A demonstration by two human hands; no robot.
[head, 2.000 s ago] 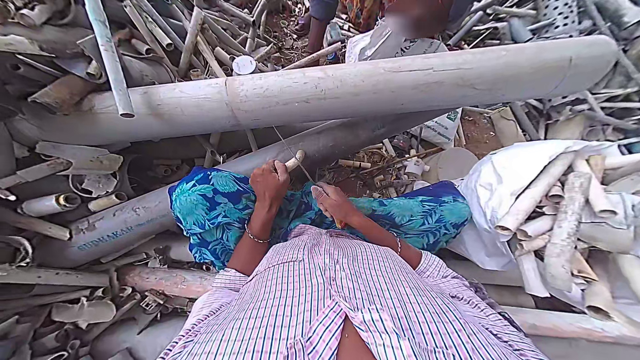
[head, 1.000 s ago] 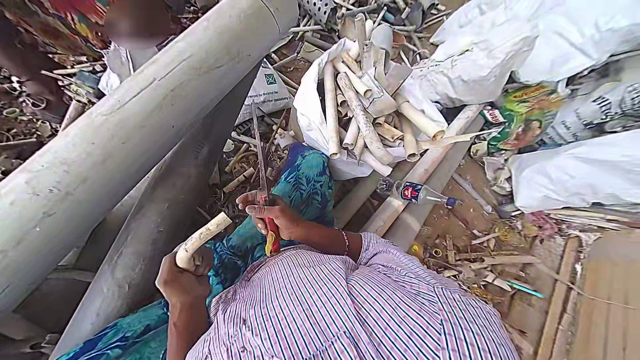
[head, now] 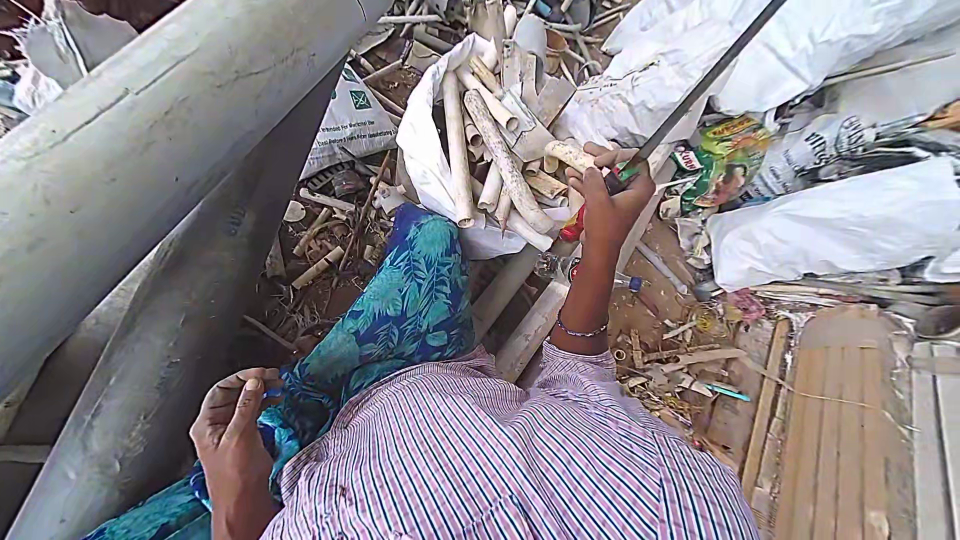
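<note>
My right hand [head: 611, 195] is shut on the handle of a long-bladed hand tool [head: 705, 82], whose dark blade points up and right. A short off-white pipe piece [head: 568, 154] is at the same hand's fingertips, over a white sack [head: 421, 142] of cut plastic pipes [head: 504, 154]. My left hand [head: 238, 412] is low on the left beside the blue patterned cloth [head: 405, 292] over my leg. Its fingers are curled toward the thumb; a small blue patch shows at the fingertips, and I cannot tell if it is held or cloth.
Two large grey pipes [head: 150, 142] cross the left side. A clear plastic bottle [head: 553, 266] lies beyond my right forearm. White sacks [head: 832, 225] and a green printed packet [head: 724, 161] are at the right, wooden slats [head: 832, 427] at lower right. Pipe scraps [head: 319, 266] litter the ground.
The off-white pipe piece was in my left hand and is now at my right hand's fingertips. My right hand has reached out over the sack with the bladed tool. The view has swung right since the first frame.
</note>
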